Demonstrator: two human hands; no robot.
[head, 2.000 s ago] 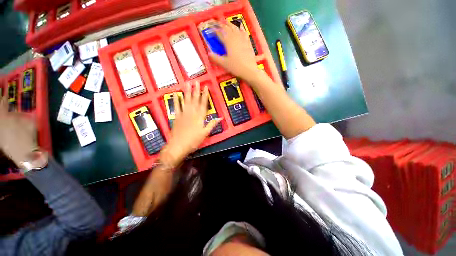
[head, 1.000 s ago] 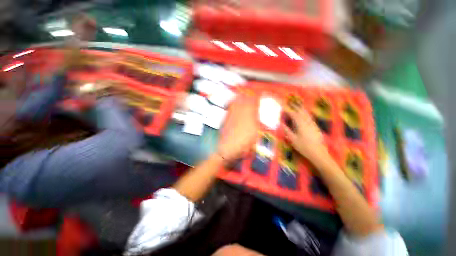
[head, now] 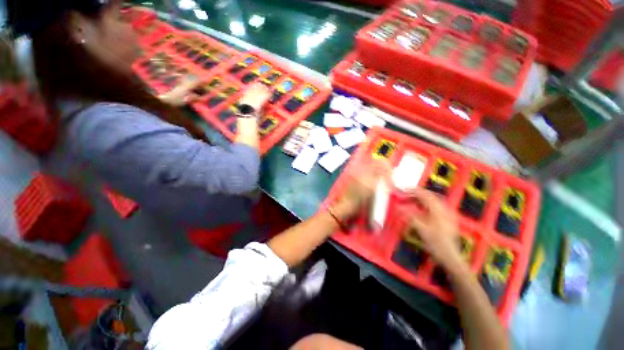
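Observation:
The red phone tray [head: 527,225] lies on the bench. Three keypad phones, one of them this one [head: 475,194], lie face up at the right of its far row. Another phone [head: 384,150] lies face up in the far left pocket, and a white-labelled phone back [head: 409,170] shows beside it. More phones lie in the near row, partly under my hands. My left hand [head: 357,193] is blurred and grips a narrow pale phone [head: 380,205], tilted up above the tray. My right hand [head: 438,225] is over the near row, fingers apart, with nothing visible in it.
White slips [head: 335,158] lie heaped left of the tray. Stacked red trays [head: 438,75] stand beyond it, near an open cardboard box [head: 547,130]. A smartphone [head: 575,268] and a yellow-black pen [head: 535,268] lie right. A person in a grey-blue sleeve [head: 198,160] works at the left tray.
The view has swung left. Phones at the far row's right show keypads, where backs showed at first. The blue piece is no longer visible. A pale phone is now lifted in my left hand.

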